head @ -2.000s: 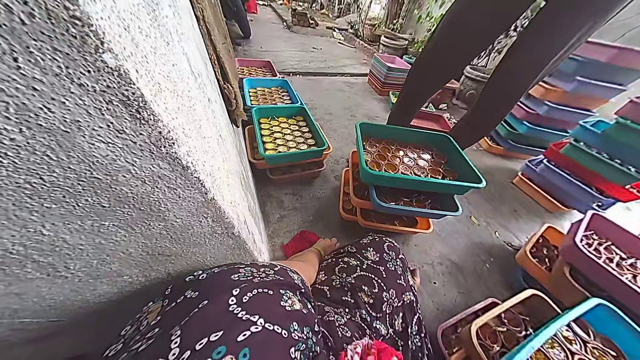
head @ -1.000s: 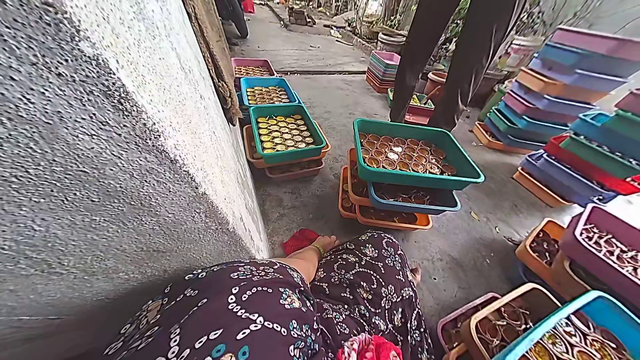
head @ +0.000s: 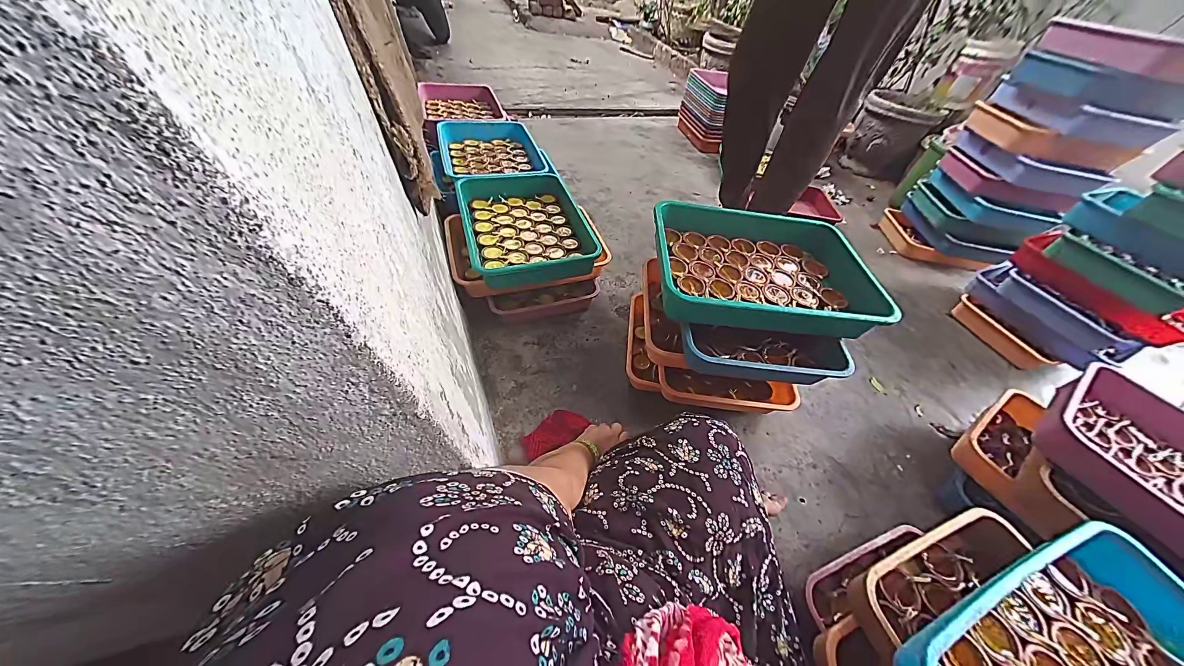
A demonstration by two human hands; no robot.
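Note:
My left hand (head: pixel 605 437), a bangle at its wrist, lies beside the knee of my dark patterned garment (head: pixel 684 499); whether its fingers close on anything is hidden. A red cloth (head: pixel 557 433) is on the ground just behind it. My right hand is not in view. Beyond my knee, a green plastic tray (head: pixel 786 319) of small round, brown-filled pieces sits on a blue tray (head: pixel 772 368) and orange trays (head: pixel 731 398). By the wall, another green tray (head: pixel 541 275) holds rows of yellowish round pieces. A bunched red and white cloth (head: pixel 684 636) lies at my lap.
A rough wall (head: pixel 231 231) runs close on my left. Filled trays, among them a purple tray (head: pixel 1110 444) and a light blue-rimmed tray (head: pixel 1004 587), crowd the lower right. Tall tray stacks (head: pixel 1017 176) rise behind. A person's dark-trousered legs (head: pixel 786 102) are beyond the green tray.
The other person's legs have moved back from the tray stack in front of me and come closer together. My left hand has stayed beside my knee.

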